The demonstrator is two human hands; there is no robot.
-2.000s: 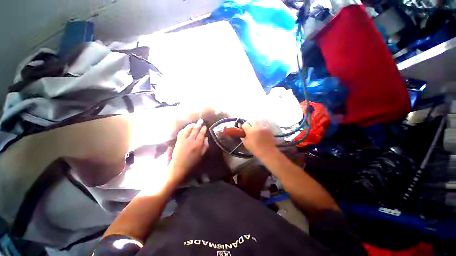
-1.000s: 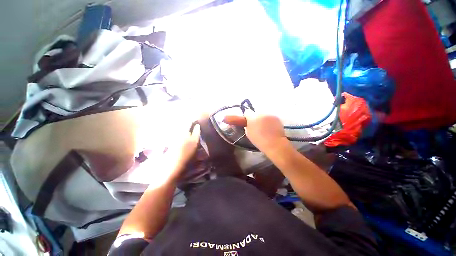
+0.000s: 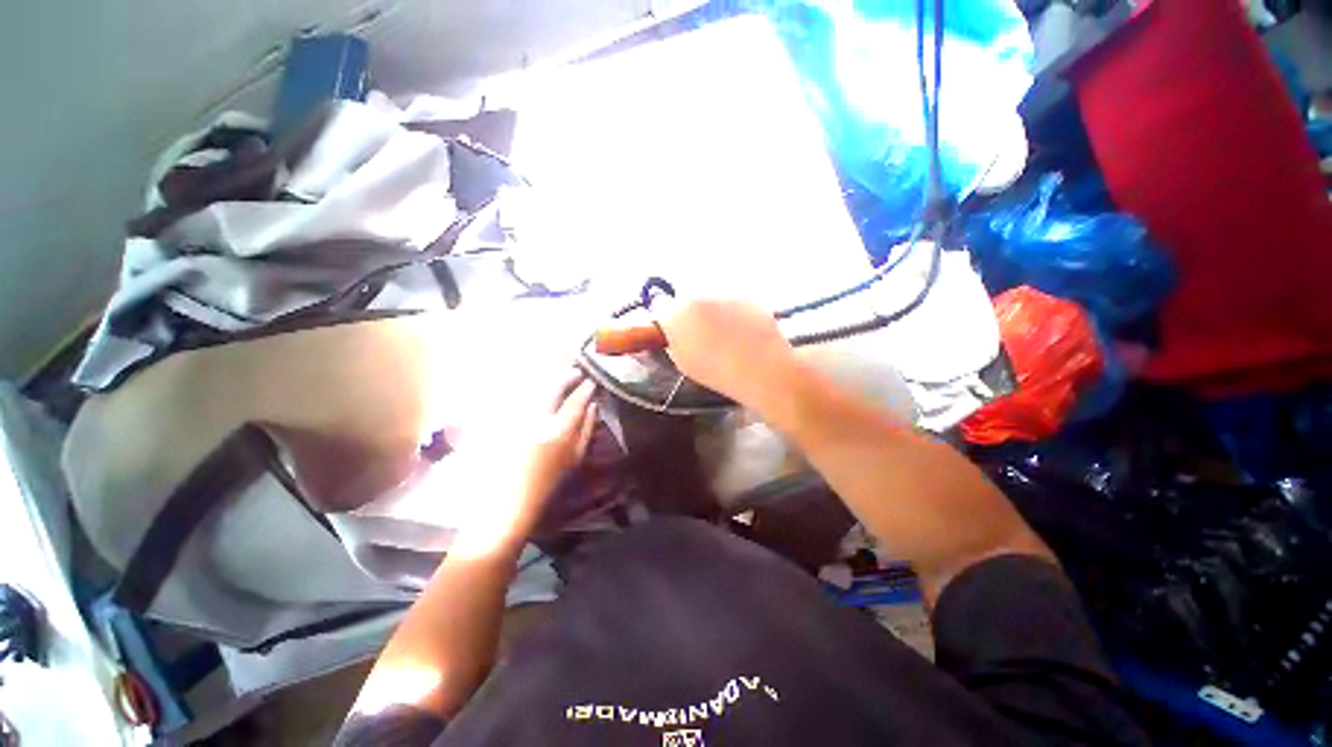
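My right hand [image 3: 713, 343] is closed around the reddish-brown handle of the steam iron [image 3: 643, 382]. The iron rests over the dark brown panel [image 3: 669, 455] at the right part of the padded board [image 3: 234, 401]. My left hand [image 3: 552, 438] lies on the garment just left of the iron's tip, close to it; its fingertips are partly washed out by glare, and whether they pinch the cloth is unclear. The light grey cloth [image 3: 300, 562] with dark strips hangs over the board's near edge at the left.
A crumpled garment pile [image 3: 314, 204] lies at the far left. The pressing table [image 3: 672, 161] behind is washed out. Hoses [image 3: 935, 132] run from the iron to upper right. Orange-red [image 3: 1040, 365], blue [image 3: 1081, 241] and black bags [image 3: 1169, 540] and a red panel [image 3: 1205, 190] are at right.
My right hand and the iron have moved left, towards my left hand, and the iron is turned more sideways. The hose has shifted with it. The camera view has also shifted.
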